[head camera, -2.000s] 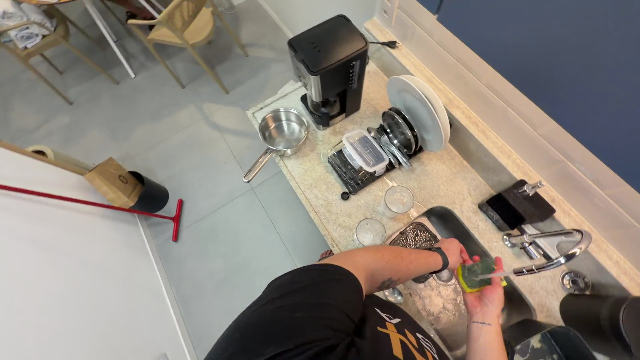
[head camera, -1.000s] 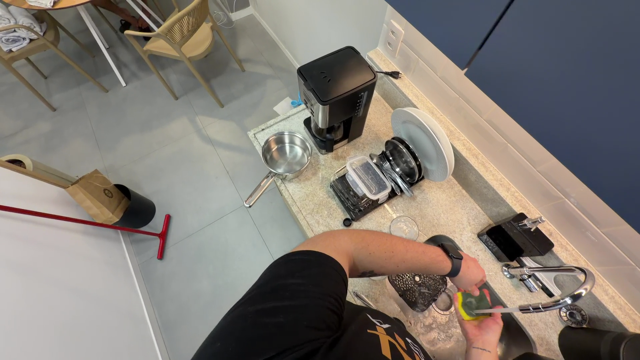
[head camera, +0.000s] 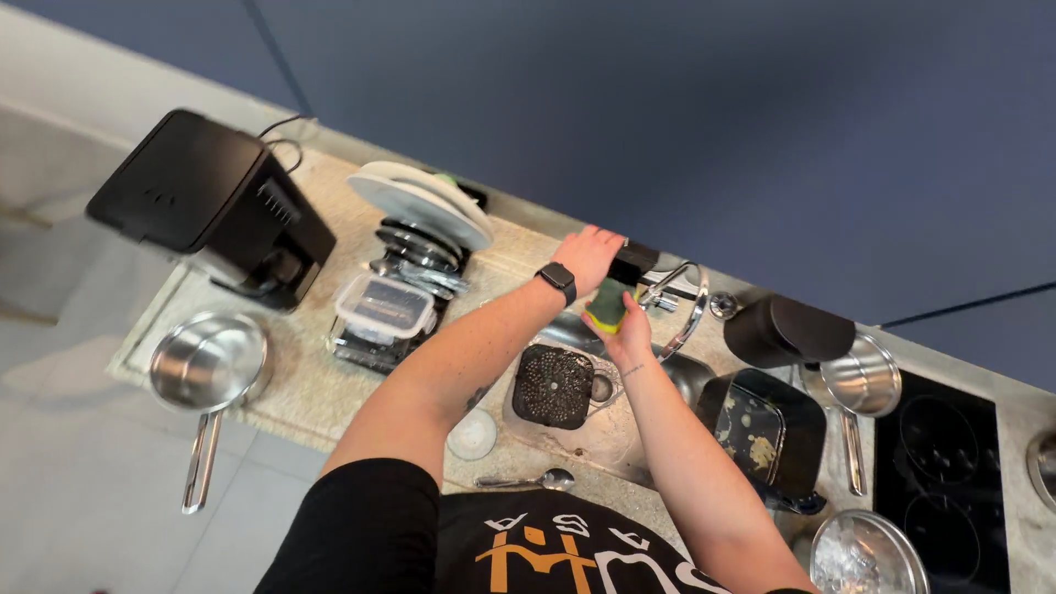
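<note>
A green-and-yellow sponge (head camera: 609, 305) is held in my right hand (head camera: 631, 328), above the far part of the steel sink (head camera: 606, 437) and beside the chrome faucet (head camera: 700, 305). My left hand (head camera: 587, 257), with a watch at the wrist, is at a black sink-side holder (head camera: 637, 262) behind the sink. Its fingers are partly hidden, and whether they grip the holder cannot be told. Below my hands, a black perforated tray (head camera: 553, 386) lies in the sink. A spoon (head camera: 557, 478) and a clear glass (head camera: 472, 434) are at the near edge.
To the left are a coffee maker (head camera: 181, 186), a steel saucepan (head camera: 208, 363), white plates (head camera: 421, 202) and a clear lidded container (head camera: 385, 307). On the right stand a soiled black pan (head camera: 804, 429), a black canister (head camera: 784, 330), another saucepan (head camera: 862, 375) and a cooktop (head camera: 940, 487).
My left hand has left the sponge and reached to the black holder. The sponge stays in my right hand. The view has swung toward the sink and cooktop.
</note>
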